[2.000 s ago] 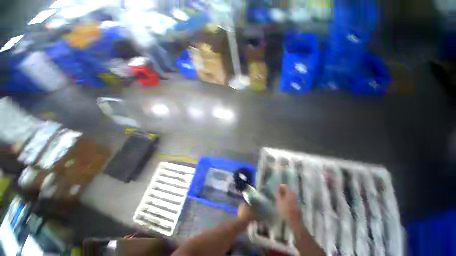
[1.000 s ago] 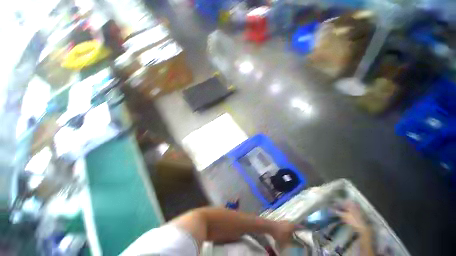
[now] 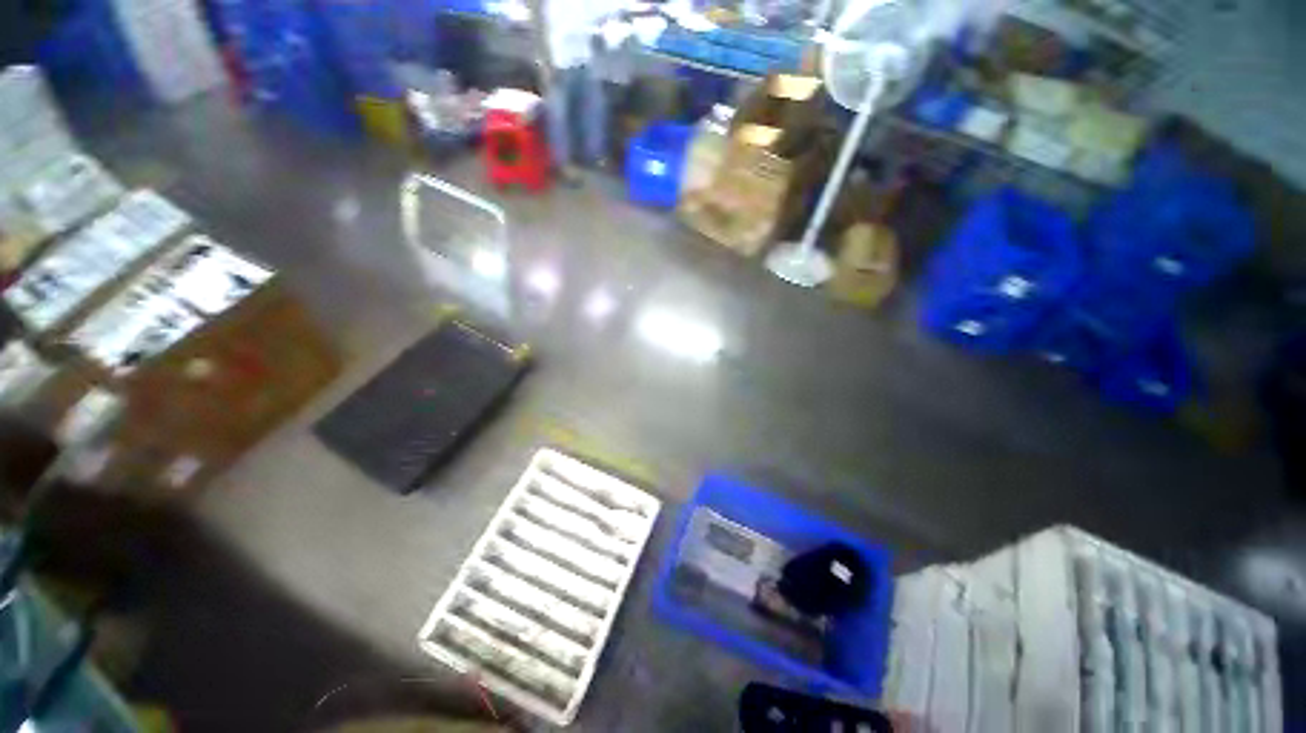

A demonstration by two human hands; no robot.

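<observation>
A black oblong part [image 3: 812,710], like a cover plate, shows at the bottom edge, cut off by it. A small pinkish sliver at its right end may be a fingertip of my right hand; the view is too blurred to tell. My left hand is not in view. A blue plastic crate [image 3: 673,590] on the floor holds a round black bundle [image 3: 824,579] and a grey-white sheet [image 3: 731,551]. Off-white divided trays [image 3: 1053,602] are stacked at the lower right, with grey-green contents in the top tray's slots.
A white slotted tray [image 3: 546,587] lies left of the crate. A black platform trolley [image 3: 426,405] stands beyond it. Cartons [image 3: 222,380] are at left. A fan [image 3: 799,264], a red stool [image 3: 514,149], blue crates [image 3: 1003,265] and a person's legs [image 3: 579,118] are farther back.
The view has swung left and up, away from the trays. My forearms and hands, seen over the tray before, have left the picture or nearly so. The black oblong part now shows at the bottom.
</observation>
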